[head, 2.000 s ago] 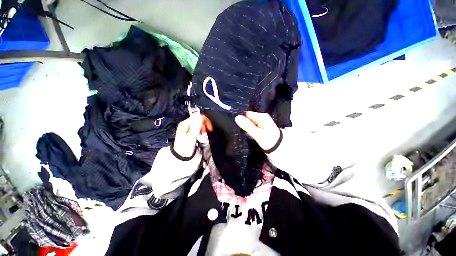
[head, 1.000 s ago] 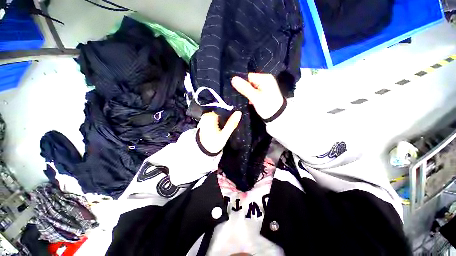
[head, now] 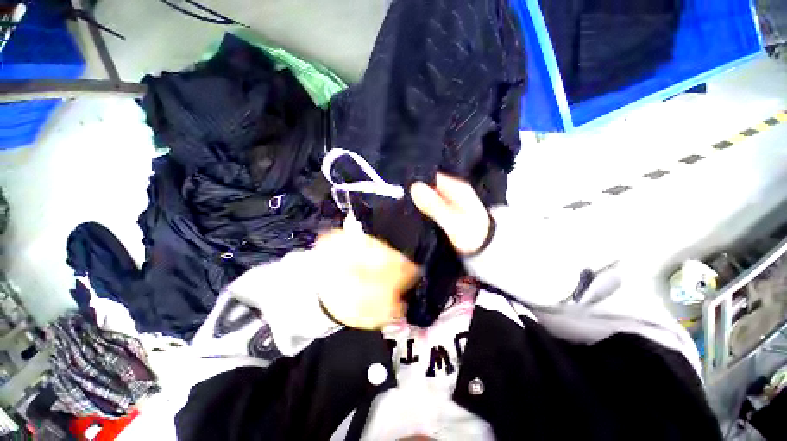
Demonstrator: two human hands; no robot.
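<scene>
Dark pinstriped trousers (head: 440, 95) hang from the lap up to the top edge of the view. A white loop (head: 349, 164) stands out from their left edge near the hands. My right hand (head: 453, 211) is closed on the trousers' gathered edge, right of the loop. My left hand (head: 367, 276) is blurred, low over the lap at the left side of the cloth; its fingertips are hidden, so its hold cannot be told. No drawcord or threader can be made out.
A dark garment pile (head: 233, 172) with small white loops lies left, on green sheeting (head: 302, 73). A blue bin (head: 664, 90) with dark garments stands upper right. Floor tape (head: 656, 174) and a metal trolley (head: 716, 327) are at right. Plaid cloth (head: 95, 366) lies lower left.
My left hand has moved down towards my belly. My right hand has moved down from higher on the trousers. The white loop has shifted slightly left and stands more open.
</scene>
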